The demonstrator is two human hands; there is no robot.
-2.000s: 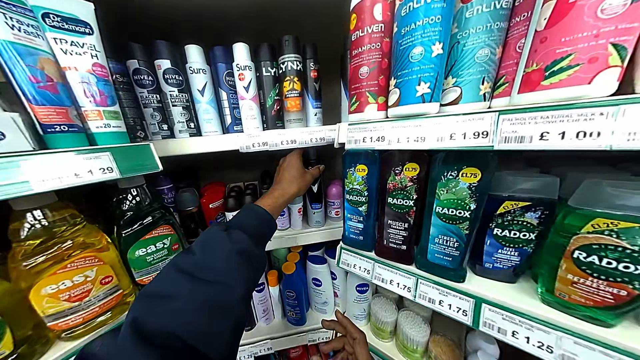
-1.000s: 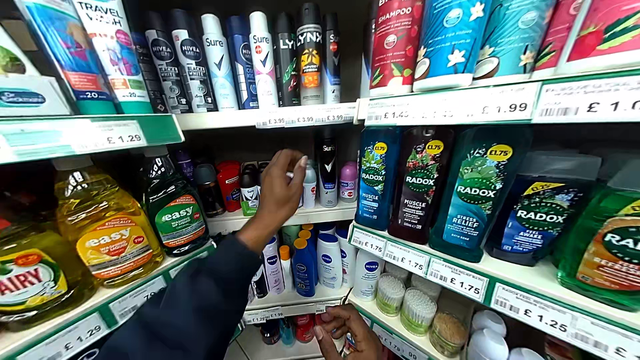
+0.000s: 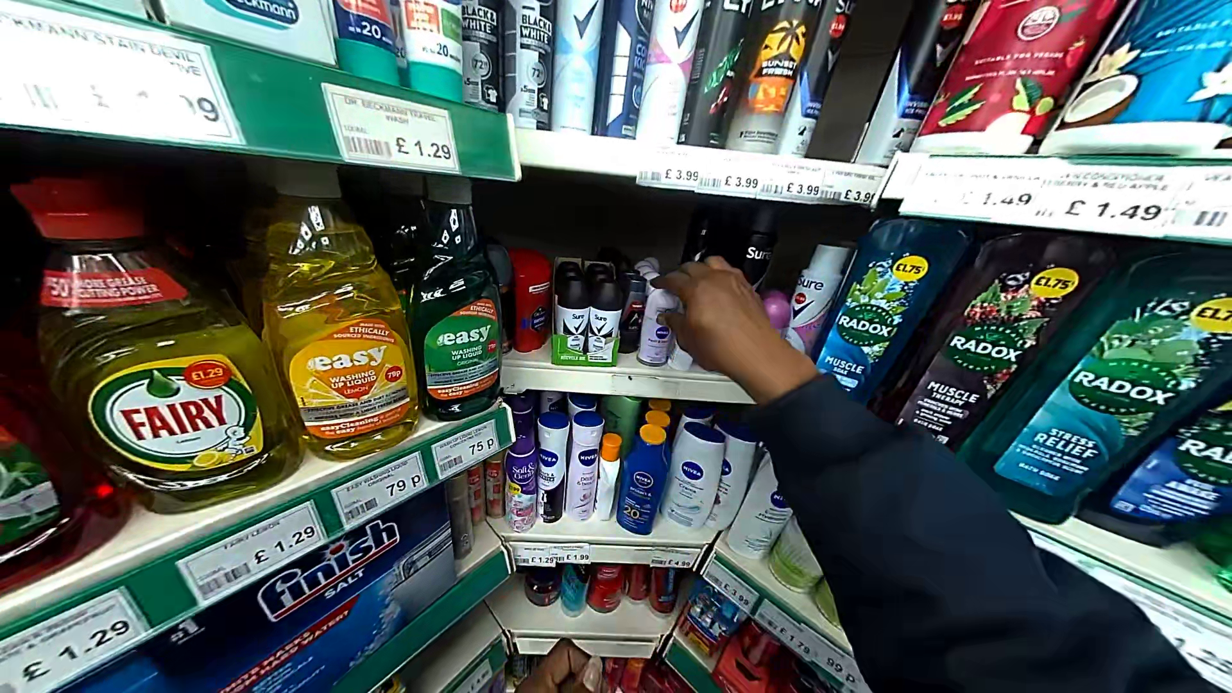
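Observation:
My right hand (image 3: 717, 313) reaches in from the right in a dark sleeve, to the middle shelf in the corner. Its fingertips are at the upper part of a pale Nivea roll-on deodorant (image 3: 658, 327) that stands on the shelf; whether they grip it cannot be told. Just left of this bottle is a green-based carton of black-capped Sure roll-ons (image 3: 587, 316). Behind my right hand stands a black Sure can (image 3: 758, 248), and a white Sure can (image 3: 816, 289) leans to its right. Only part of my left hand (image 3: 561, 669) shows at the bottom edge, with its fingers bent.
Washing-up liquid bottles (image 3: 342, 337) line the left shelf, and Radox bottles (image 3: 866, 313) the right one. Spray cans (image 3: 669, 72) stand above. Nivea bottles (image 3: 643, 479) fill the shelf below my right hand. The upper shelf edge (image 3: 712, 168) overhangs the reach.
My left hand, earlier up at the middle shelf, is now low at the bottom edge. My right hand has risen from below to the roll-on deodorants. The view has shifted.

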